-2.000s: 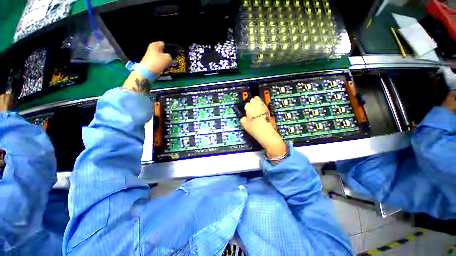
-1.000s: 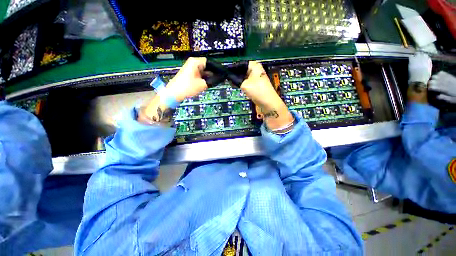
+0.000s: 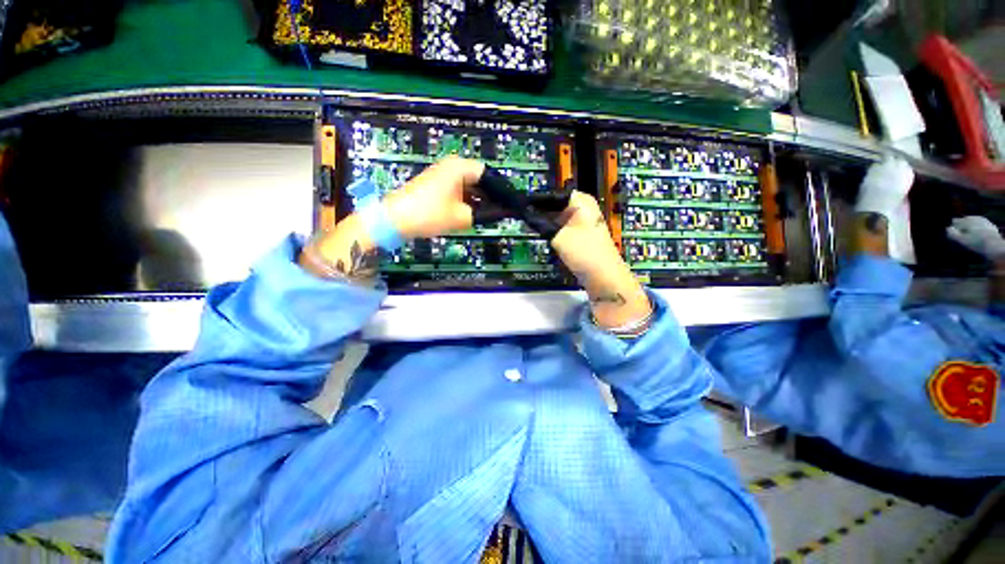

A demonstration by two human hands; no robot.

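Note:
My left hand (image 3: 428, 201) and my right hand (image 3: 590, 240) meet over the left carrier (image 3: 327, 187), which holds rows of green circuit boards (image 3: 380, 140). Black coverings on the fingertips cross or touch near the carrier's middle and hide what lies between the fingers. I cannot tell whether either hand holds a part. A light blue strap (image 3: 375, 217) is round my left wrist. The right carrier (image 3: 775, 209) holds boards (image 3: 692, 224) with more white and dark parts.
The black bin (image 3: 485, 68) behind holds yellow parts (image 3: 380, 24) and white parts (image 3: 518, 39). A clear tray (image 3: 683, 50) of yellow-topped parts stands beside it. A shiny metal plate (image 3: 248, 204) lies left of the carrier. A neighbour's white-gloved hand (image 3: 885, 185) is at right.
My left hand has come from the yellow parts in the bin to the left carrier, beside my right hand. Since a second ago both hands are lower over the boards. The view has shifted.

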